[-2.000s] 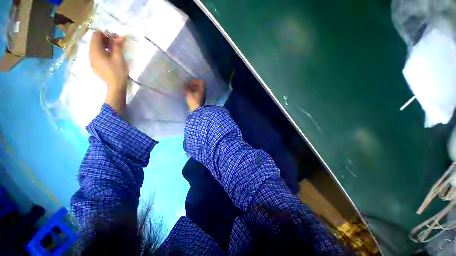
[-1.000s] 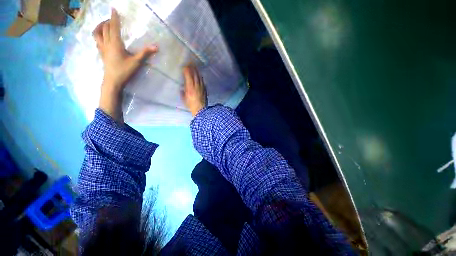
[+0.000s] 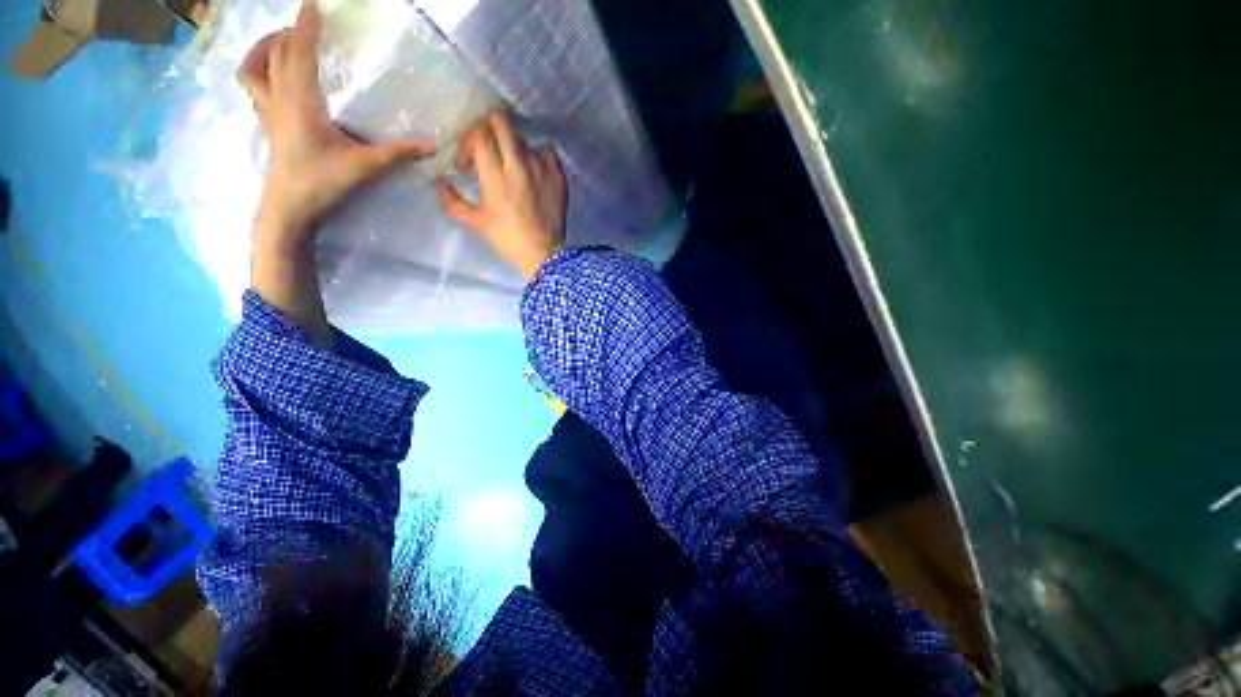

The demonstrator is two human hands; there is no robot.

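A large clear poly bag (image 3: 408, 266) lies in front of me at the upper left, its film shiny and crinkled. White ribbed, rectangular stacks (image 3: 551, 61) show through it, with a thin dark line across them. My left hand (image 3: 302, 157) is spread on top of the bag, thumb stretched to the right, holding nothing. My right hand (image 3: 515, 198) is on the film just right of that thumb, fingers bent and apart. Glare hides the bag's left part, and the picture's top edge cuts it off.
A dark green belt (image 3: 1089, 272) with a pale edge (image 3: 871, 266) runs down the right. A blue plastic stool (image 3: 143, 538) stands lower left on the blue floor. Brown cardboard shows at the top left (image 3: 52, 34) and under the belt (image 3: 919, 552).
My hands have come closer together on the bag. The left has gone from bent fingers to spread; the right has moved up, fingers bent. The view has shifted, with the white pile out of sight.
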